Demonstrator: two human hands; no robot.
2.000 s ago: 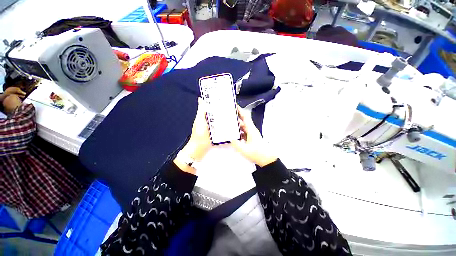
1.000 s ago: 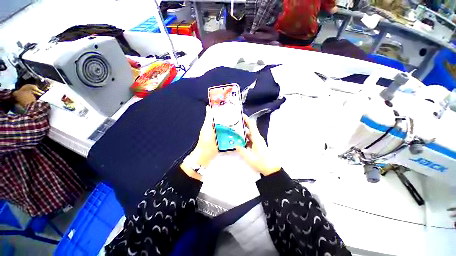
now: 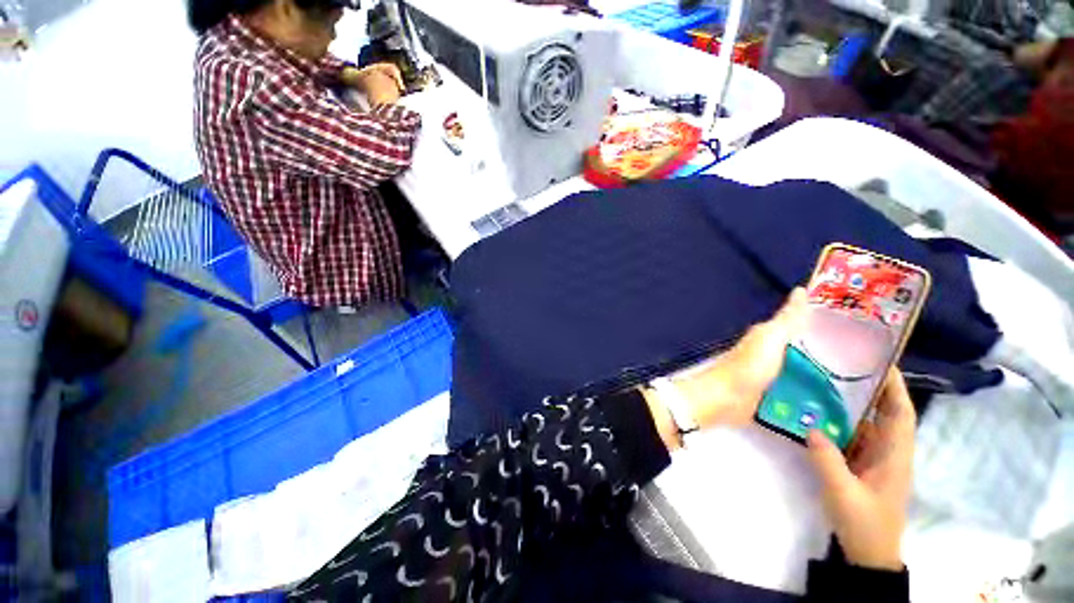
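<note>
A smartphone (image 3: 846, 348) in a gold-edged case is held above the white table, its screen lit with a red, grey and teal picture. My left hand (image 3: 760, 359) holds its left edge, with a band on the wrist. My right hand (image 3: 872, 465) holds its lower right side, the thumb over the bottom of the screen. A large navy panel (image 3: 601, 295) lies on the table to the left of and behind the phone, its left part hanging over the edge.
A blue plastic crate (image 3: 283, 418) with white pieces (image 3: 330, 507) stands at lower left. A person in a checked shirt (image 3: 294, 153) works beside a neighbouring machine (image 3: 530, 94). A red packet (image 3: 642, 147) lies behind the panel. A measuring strip (image 3: 671, 530) lines the table's front edge.
The view has swung left, bringing in the neighbouring worker and more of the crate. My sewing machine has left the picture. The phone, still in both hands, sits further right and tilted.
</note>
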